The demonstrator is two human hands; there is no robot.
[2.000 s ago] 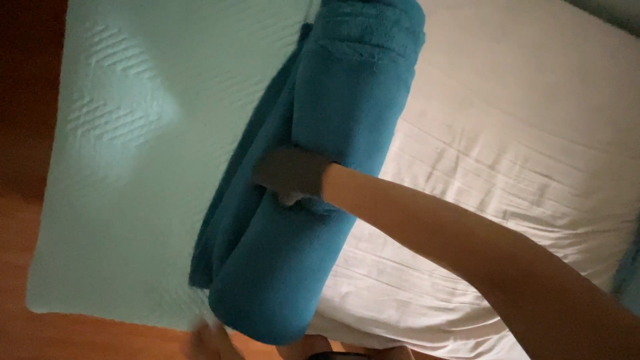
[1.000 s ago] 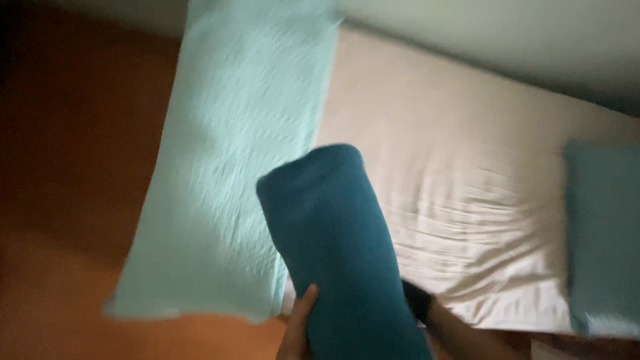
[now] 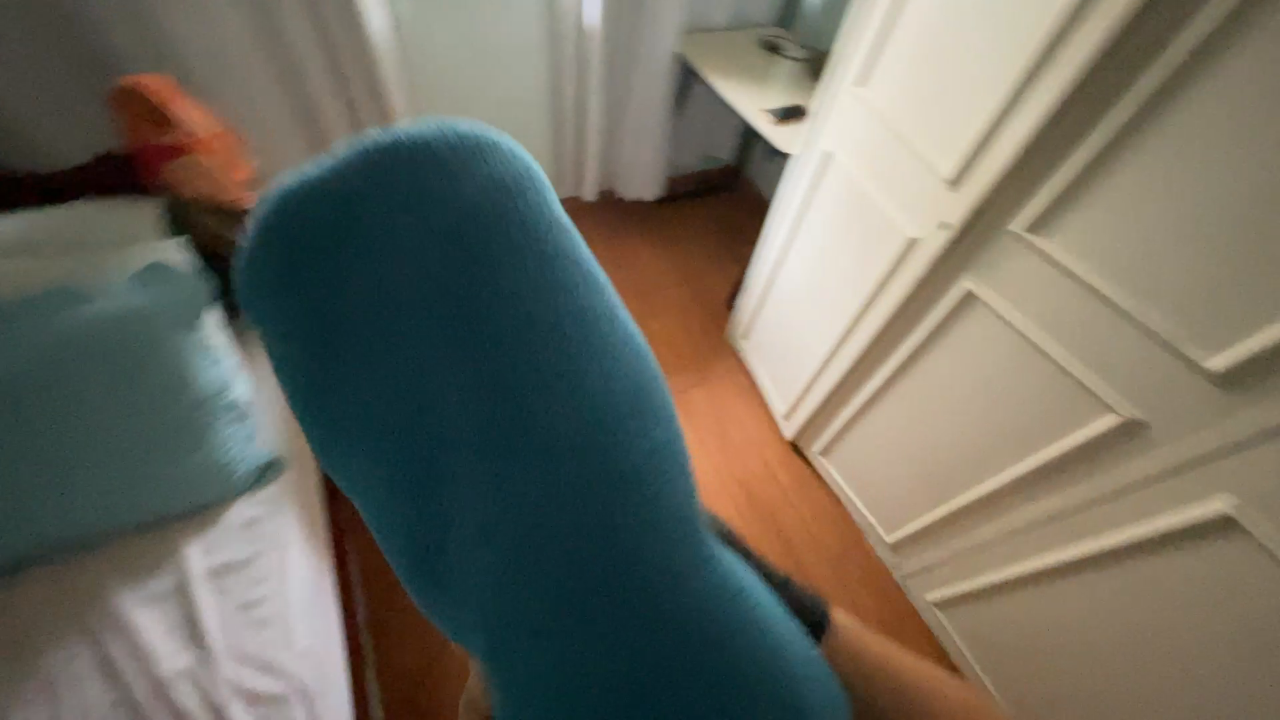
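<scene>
A thick rolled teal blanket (image 3: 480, 400) fills the middle of the view, its rounded end pointing up and away. My right hand (image 3: 775, 585), in a dark covering, grips the roll's right side; most of it is hidden behind the blanket. Only a small blurred part of my left hand (image 3: 474, 695) shows at the bottom edge, against the roll's left side. The roll is held up off the bed, between the bed and the wardrobe.
At left lies the bed with a pale sheet (image 3: 200, 620) and a light teal pillow (image 3: 110, 400); an orange object (image 3: 185, 140) is behind. White panelled wardrobe doors (image 3: 980, 400) stand at right. Beyond are curtains (image 3: 620, 100), a white desk (image 3: 735, 75) and the wooden floor (image 3: 680, 270).
The blanket roll lay on the bed with my right hand on it; both hands then lifted it, and it is now held beside the bed. The view has swung towards the wardrobe.
</scene>
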